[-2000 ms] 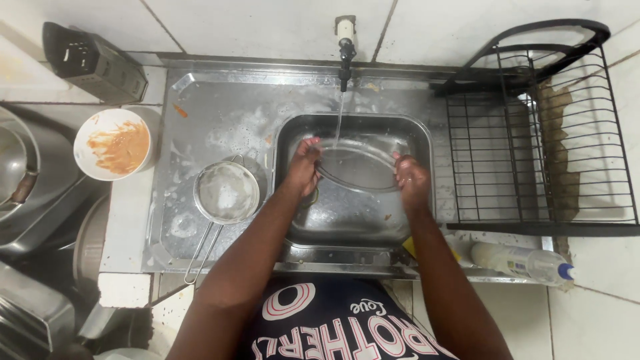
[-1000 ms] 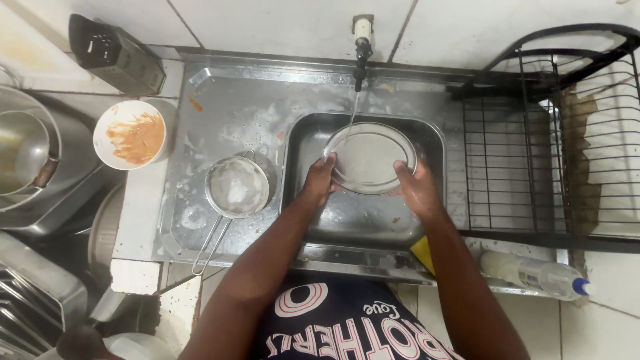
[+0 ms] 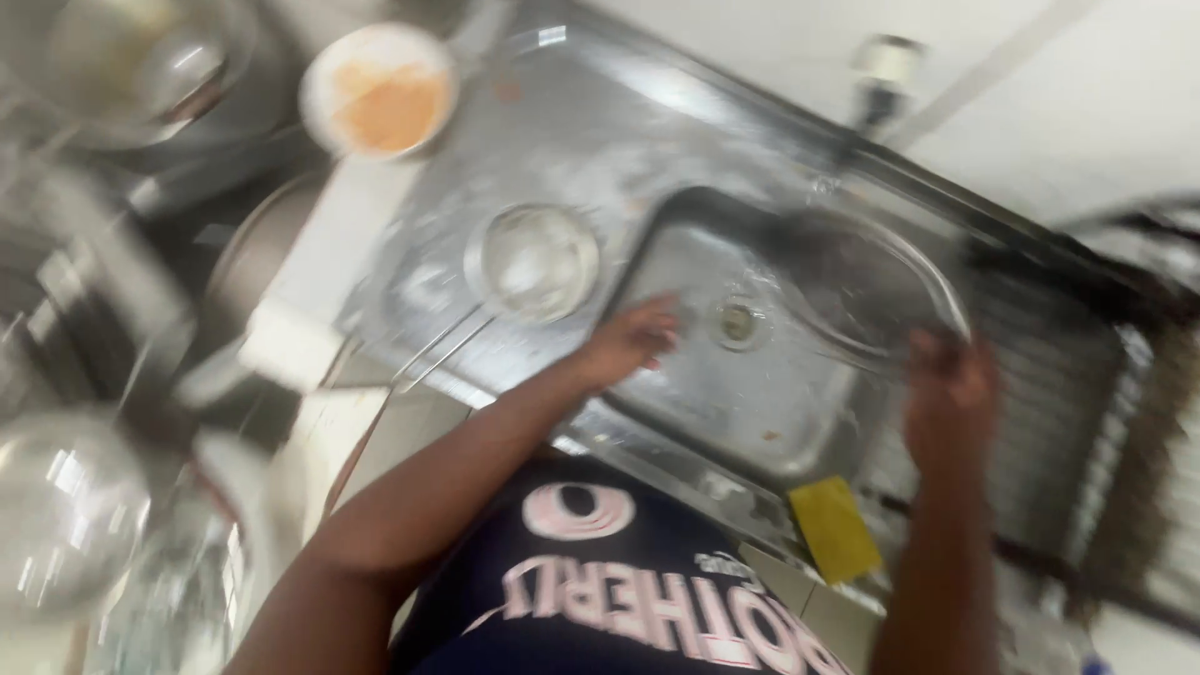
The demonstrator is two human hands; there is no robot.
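Observation:
A clear oval dish [image 3: 937, 272], blurred by motion, is tilted over the right part of the steel sink basin [image 3: 694, 375]. My right hand [image 3: 952, 394] grips its lower right edge. My left hand [image 3: 633, 342] is over the basin's left edge with fingers apart, holding nothing. To its upper left, a wire-mesh strainer [image 3: 539, 262] with a long wire handle lies on the drainboard. A yellow sponge or cloth [image 3: 834, 530] rests on the sink's front edge, between my forearms.
A white bowl with orange residue [image 3: 380, 94] stands at the upper left, near blurred metal pots [image 3: 141, 75]. The tap [image 3: 881, 89] is on the wall behind the sink. A black dish rack [image 3: 1041, 562] stands at the right. A lidded or shiny round vessel [image 3: 66, 525] is at the lower left.
My left hand has let go of the dish, which both hands held before. My right hand has carried the dish toward the rack. The view has turned and shifted strongly.

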